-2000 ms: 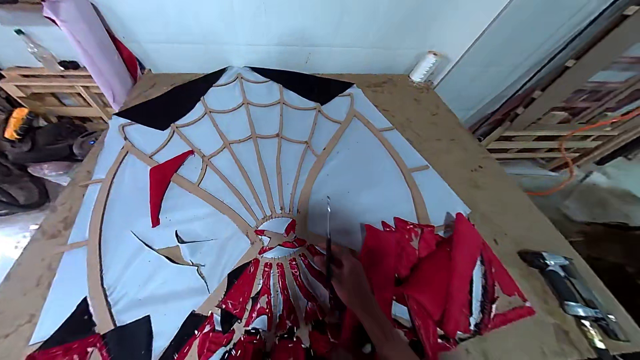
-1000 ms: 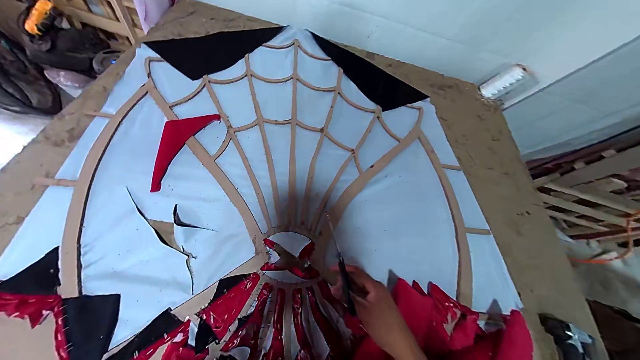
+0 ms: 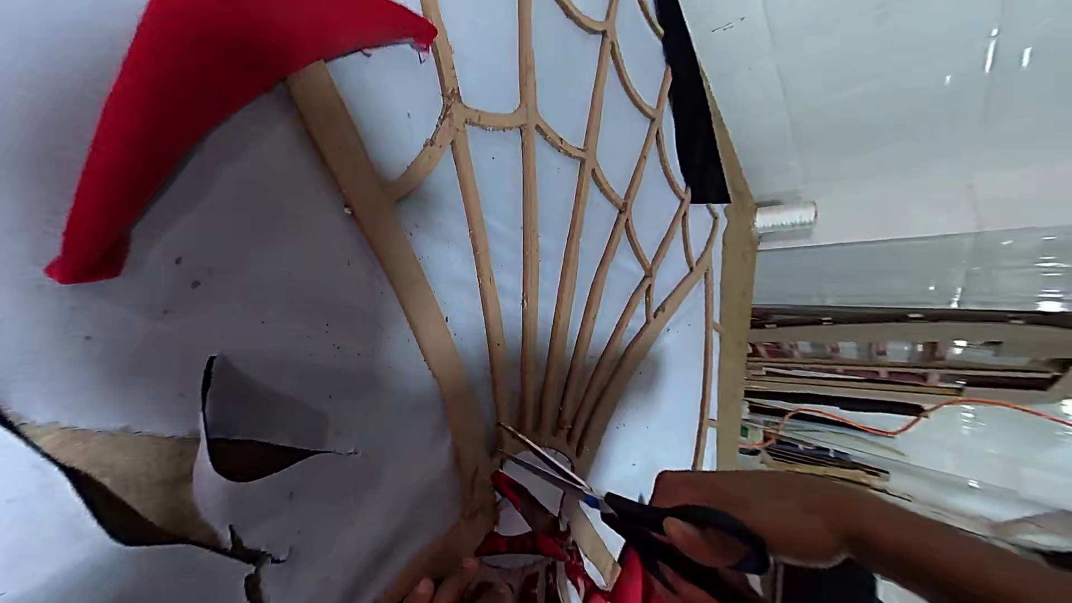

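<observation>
At the lower right, my right hand (image 3: 720,519) grips black-handled scissors (image 3: 682,532), their blades slightly apart over the narrow base of the web-shaped tan strips (image 3: 529,276). Only the fingers of my left hand (image 3: 452,586) show at the bottom edge, close to red fabric pieces (image 3: 523,544); whether they pinch anything is hidden. White fabric (image 3: 318,293) lies under and between the strips. A loose red fabric piece (image 3: 193,109) rests at the upper left. Below it, slits with curled edges part the white fabric and expose a brown surface (image 3: 126,469).
Black fabric (image 3: 695,109) lies along the far edge of the brown table (image 3: 739,335). A thread spool (image 3: 785,216) stands by that edge against the pale wall. Wooden slats (image 3: 879,373) and an orange cord (image 3: 946,404) are beyond, at the right.
The view has moved much closer and turned. My left hand's fingers have come into view at the bottom. The scissors remain in my right hand near the base of the strips.
</observation>
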